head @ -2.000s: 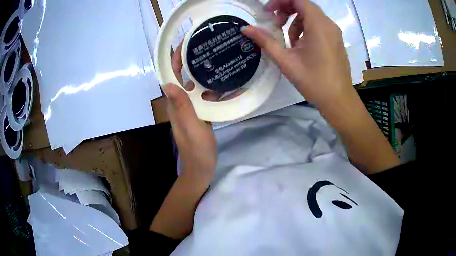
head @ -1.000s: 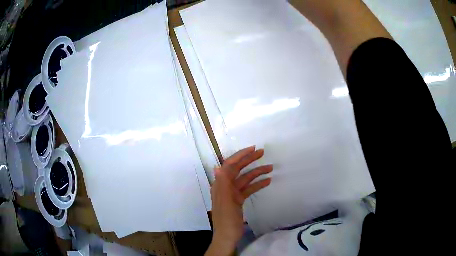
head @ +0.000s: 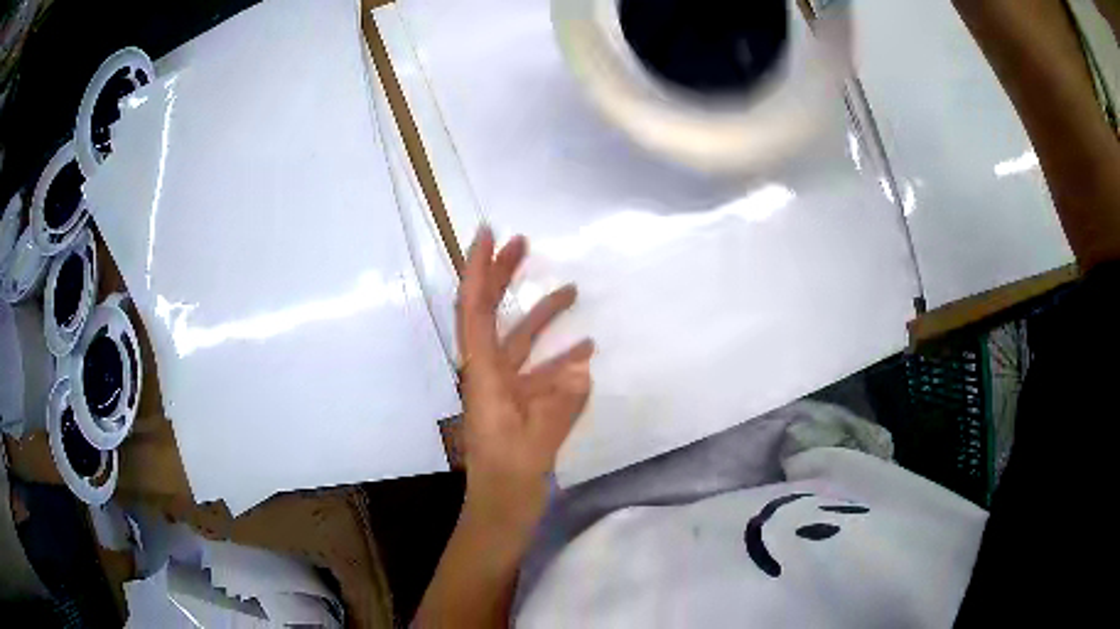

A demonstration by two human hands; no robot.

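Observation:
A white ring-shaped plastic housing point(head: 706, 138) with a black centre disc point(head: 706, 47) is at the top middle, motion-blurred and cut off by the top edge. It is over the middle stack of glossy white label sheets point(head: 725, 283). No text can be made out on the disc. My left hand point(head: 522, 369) is open and empty, fingers spread, over the left edge of the middle stack, below and left of the housing. My right forearm shows at the upper right; my right hand is beyond the top edge, so its grip is hidden.
Glossy sheets also lie on the left point(head: 283, 246) and right point(head: 970, 160). Several white housings point(head: 108, 375) overlap at far left. Crumpled white sheets point(head: 233, 578) lie low at left. A green basket-like object point(head: 952, 406) is below the table's right edge.
The blurred housing has come into view at the top. My right arm has moved right, off the middle sheets. My left hand has moved up and left in the picture. The view has shifted.

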